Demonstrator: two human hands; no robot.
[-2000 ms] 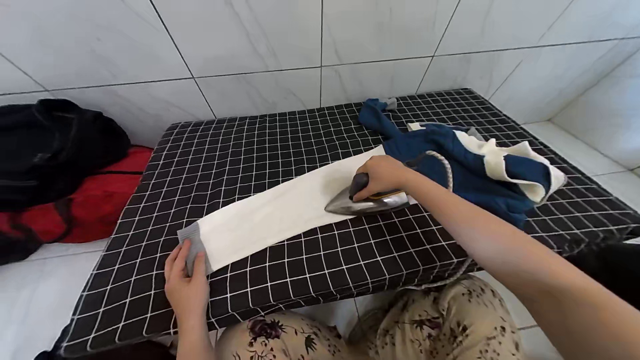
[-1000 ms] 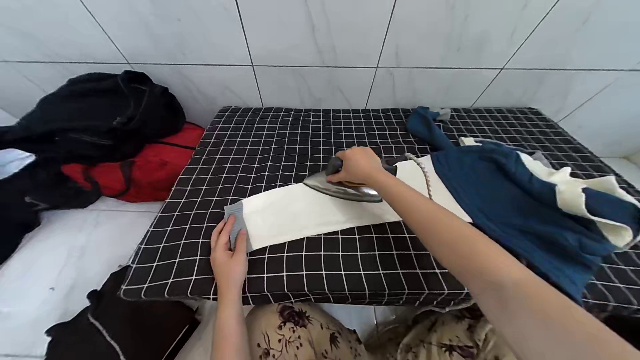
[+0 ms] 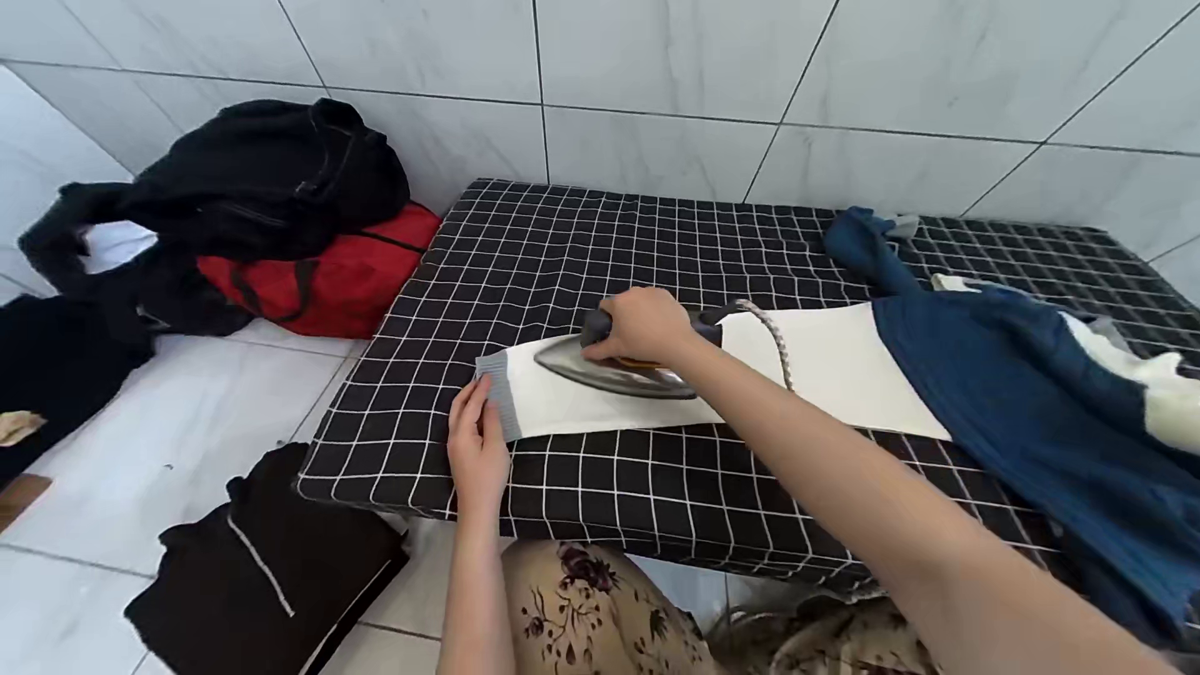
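Note:
A garment's white sleeve lies flat across a black checked cloth, its grey ribbed cuff at the left end. The blue and white body of the garment lies bunched at the right. My right hand is closed around the handle of an electric iron, whose metal soleplate rests on the sleeve with its tip pointing at the cuff. A braided cord runs from the iron's rear. With fingers spread, my left hand presses on the cuff's lower edge.
To the left, a red bag sits under dark clothing. A dark folded garment lies on the tiled floor beside the padded surface. The tiled wall stands directly behind it.
The iron, in my right hand, has moved left along the sleeve and is now close to the cuff. My left hand stays at the cuff. The view has swung left.

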